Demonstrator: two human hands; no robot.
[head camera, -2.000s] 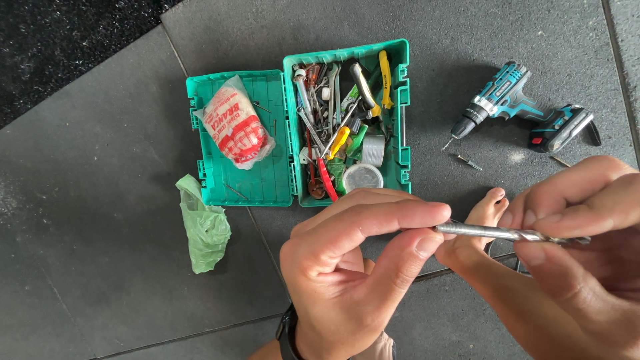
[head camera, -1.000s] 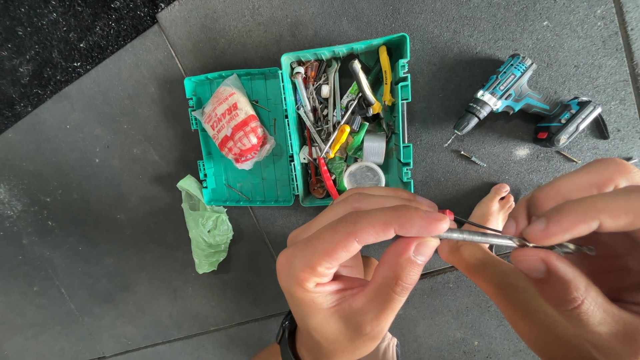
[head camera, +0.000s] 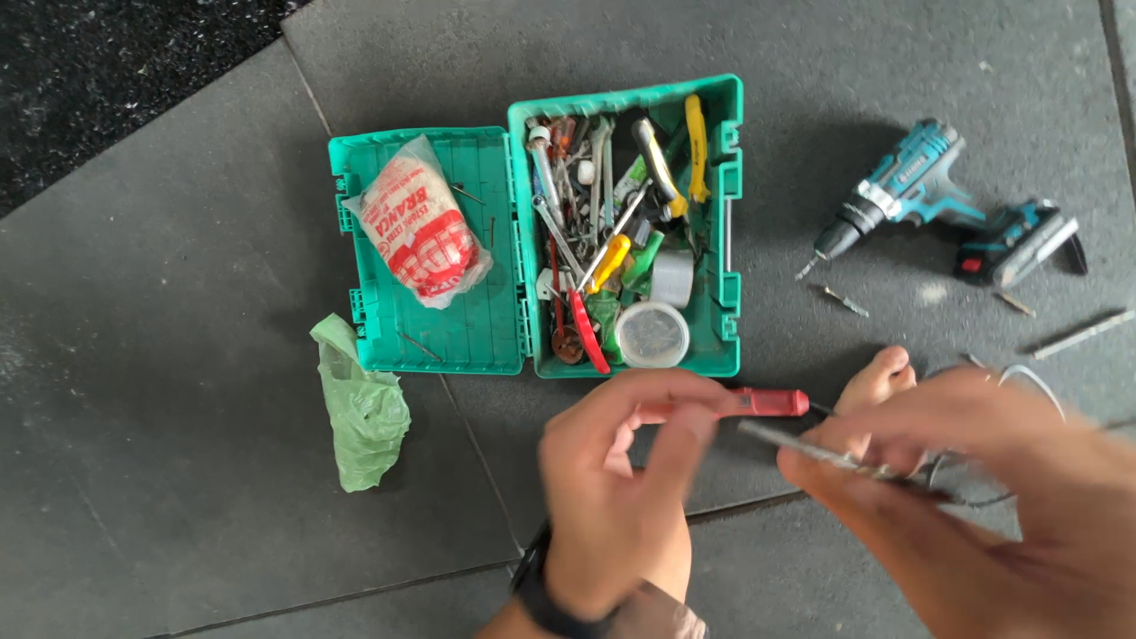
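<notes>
My right hand (head camera: 941, 453), blurred, pinches a metal drill bit (head camera: 799, 444), its plain end pointing at my left hand. My left hand (head camera: 630, 479), with a dark wristband, has its thumb and index finger close together beside a slim red tool or handle (head camera: 768, 402); a dark cord seems to leave its end. Whether my left fingers grip it or only cover part of it, I cannot tell. An open green toolbox (head camera: 732, 337) full of hand tools lies beyond. On the floor to the right rests a teal cordless drill (head camera: 914, 177) with a bit in its chuck.
Small bits (head camera: 845, 302) (head camera: 1014, 303) and a longer bit (head camera: 1083, 334) lie near the drill. A printed plastic bag (head camera: 422, 226) sits in the box lid; a green plastic bag (head camera: 359, 408) is beside it. My bare foot (head camera: 874, 382) and a thin cable (head camera: 1034, 377) are behind my right hand.
The drill bit was between both hands' fingers; now my left fingers are off it and it stays in my right hand. More of the red thing shows by my left fingers.
</notes>
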